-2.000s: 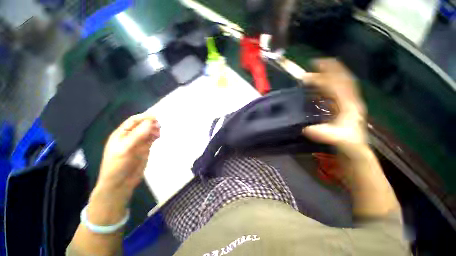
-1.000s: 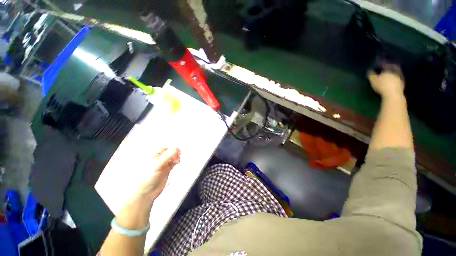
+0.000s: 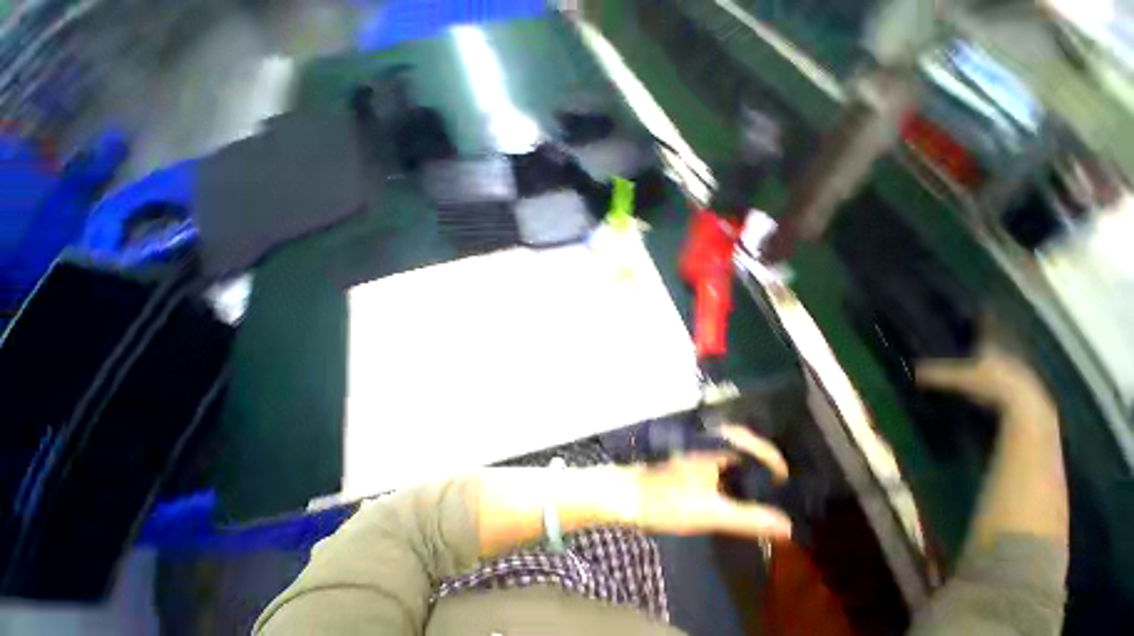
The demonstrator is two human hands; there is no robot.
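My left hand (image 3: 703,492) reaches across my lap towards the right, with its fingers and thumb apart and nothing seen in it. My right hand (image 3: 1001,383) is over the green line at the right. Its fingers are at the near end of a long black piece (image 3: 908,292), probably a power strip body. Blur hides whether they grip it. The white work sheet (image 3: 510,360) lies in front of me with no housing on it.
The red heat gun (image 3: 709,286) is at the sheet's right edge. A green-nozzled bottle (image 3: 621,205) and dark covers (image 3: 479,221) are at the far edge. A black bin (image 3: 93,410) stands left. An orange-red cloth (image 3: 806,590) hangs low right.
The view has turned. My left hand has moved from over the sheet to the right, and its fingers have spread. The black housing near my right hand earlier has left the lap area.
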